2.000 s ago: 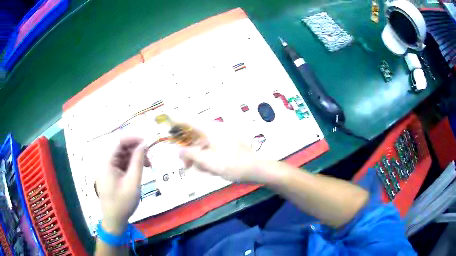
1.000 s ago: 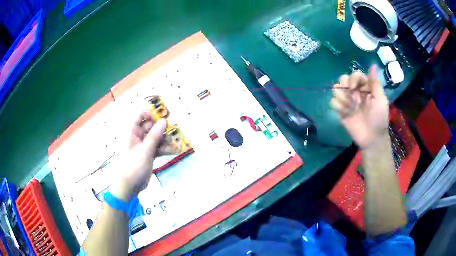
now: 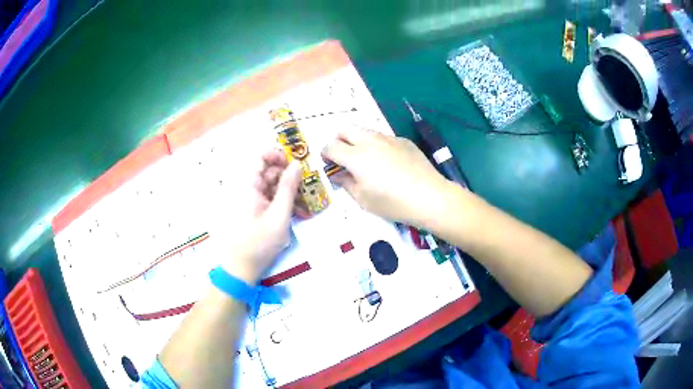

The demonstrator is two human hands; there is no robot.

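Observation:
The large white panel lies tilted on its orange-red bordered pallet. A long narrow yellow-orange board is over the panel's upper middle. My left hand, with a bright blue strap at the wrist, grips the board's left edge. My right hand is just right of the board, fingers closed on a small dark connector with wires. A thin dark lead runs from the board's upper part to the right. A red ribbon cable lies across the panel, partly under my left wrist.
A black electric screwdriver lies beyond my right forearm, partly hidden by it. A speckled screw bag, small green boards and a white round lamp or fan are at upper right. An orange-red slotted rack is at lower left.
My right hand has come back from the far right to beside the board. The board, held by my left hand, now points up the panel. The red ribbon cable is more exposed.

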